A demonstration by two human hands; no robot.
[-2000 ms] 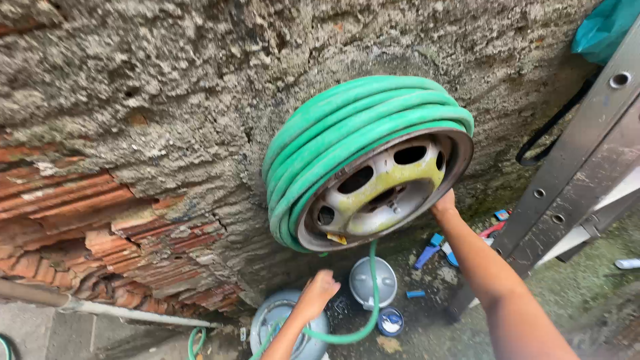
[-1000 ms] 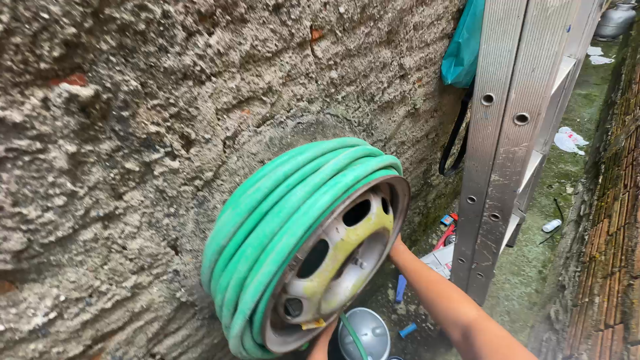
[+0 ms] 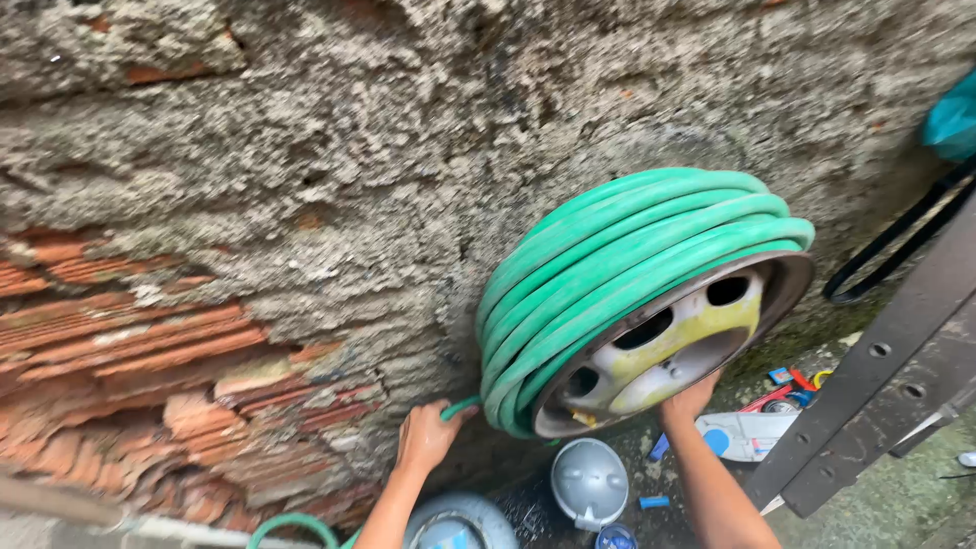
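A green garden hose (image 3: 633, 274) lies coiled in several turns around a metal wheel rim (image 3: 671, 343) that is mounted against the rough wall. My left hand (image 3: 431, 435) is closed on the hose's free length, just left of the coil. Below the rim, my right hand (image 3: 690, 396) touches its lower edge; the fingers are mostly hidden behind it, so its grip cannot be told. A further loop of green hose (image 3: 293, 522) shows at the bottom left.
An aluminium ladder (image 3: 877, 366) stands at right, near a teal bag (image 3: 953, 122) and a black strap (image 3: 877, 267). Below are a grey lidded bin (image 3: 589, 480), a blue-grey rounded container (image 3: 461, 526) and scattered coloured items (image 3: 793, 389). Broken bricks (image 3: 152, 343) protrude from the wall at left.
My left hand, below the rim two seconds ago, is now left of the coil, gripping the hose. The hose strand that hung in front of the bin no longer shows there. The view has swung.
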